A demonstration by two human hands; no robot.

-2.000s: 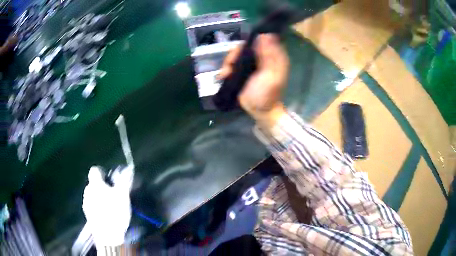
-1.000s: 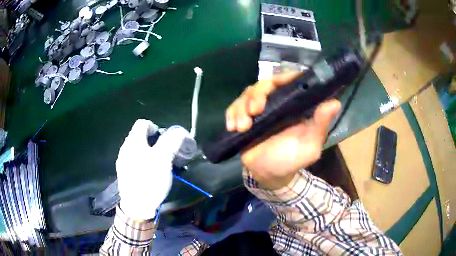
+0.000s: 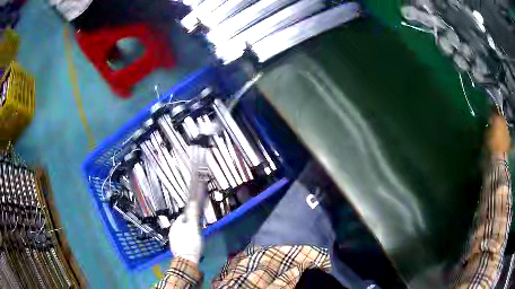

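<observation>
My left hand point(image 3: 186, 238), in a white glove, is over the near side of a blue crate point(image 3: 248, 198). It is closed on the lower end of a silver-white tubular unit point(image 3: 199, 175), which points away from me over the crate and is blurred. Many similar white and silver units point(image 3: 164, 155) with black ends lie in the crate. My bare right hand point(image 3: 499, 135) is at the right edge, blurred, beside a heap of grey round discs point(image 3: 449, 42) with white leads. Its fingers cannot be made out.
White units point(image 3: 305, 27) lie in a row at the bench's far end. The dark shiny mat point(image 3: 350, 141) runs along the bench edge, right of the crate. A red stool point(image 3: 132, 53), a yellow crate point(image 3: 18, 104) and stacked long parts point(image 3: 31, 226) are on the left.
The view has swung left to the crate. My left hand has left the disc and now holds a unit over the crate. My right hand is far right; the screwdriver is out of view.
</observation>
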